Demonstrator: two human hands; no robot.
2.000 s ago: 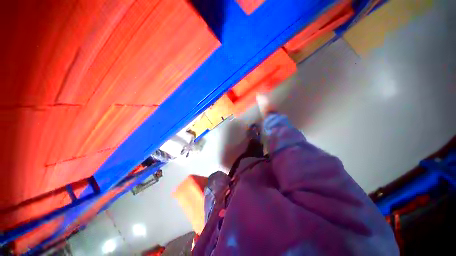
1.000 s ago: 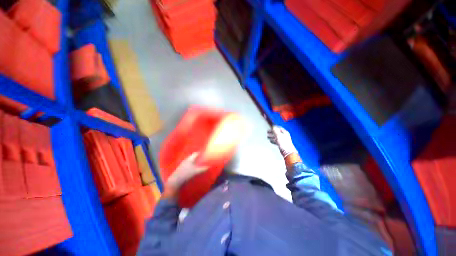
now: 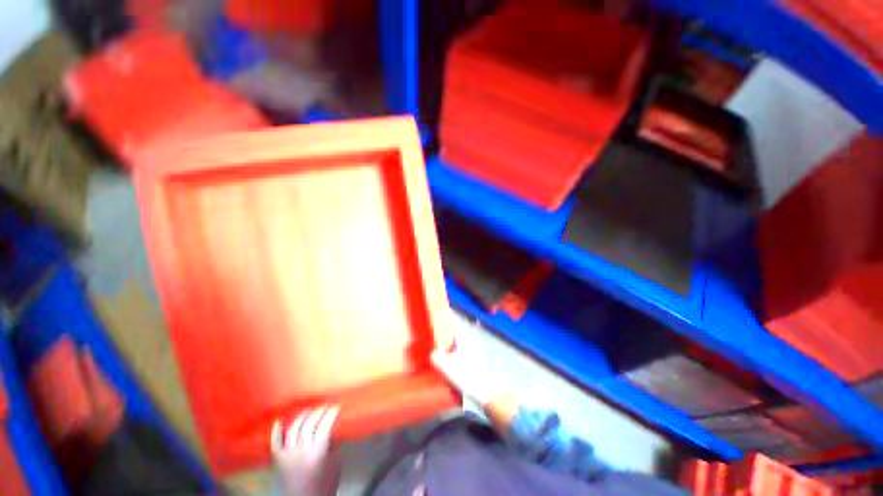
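Observation:
A red-orange open tray (image 3: 300, 281) with one large rectangular recess and a thick rim is held up in front of me, recess facing me. My left hand (image 3: 308, 441), in a white glove, grips its near edge with the fingers over the rim. My right hand (image 3: 465, 363), also in a white glove, is at the tray's lower right corner and holds it there. The right hand is blurred and most of its fingers are hidden.
A blue rack (image 3: 629, 291) runs along the right. It holds a red tray stack (image 3: 532, 107), a black crate (image 3: 634, 208) and dark trays. Red pieces (image 3: 155, 92) lie at the upper left. Another blue rack (image 3: 58, 329) stands at the left edge. Grey floor shows between.
The view has turned towards the right-hand rack. The red tray is now raised with its recess facing me. My right hand has moved from beside the rack onto the tray.

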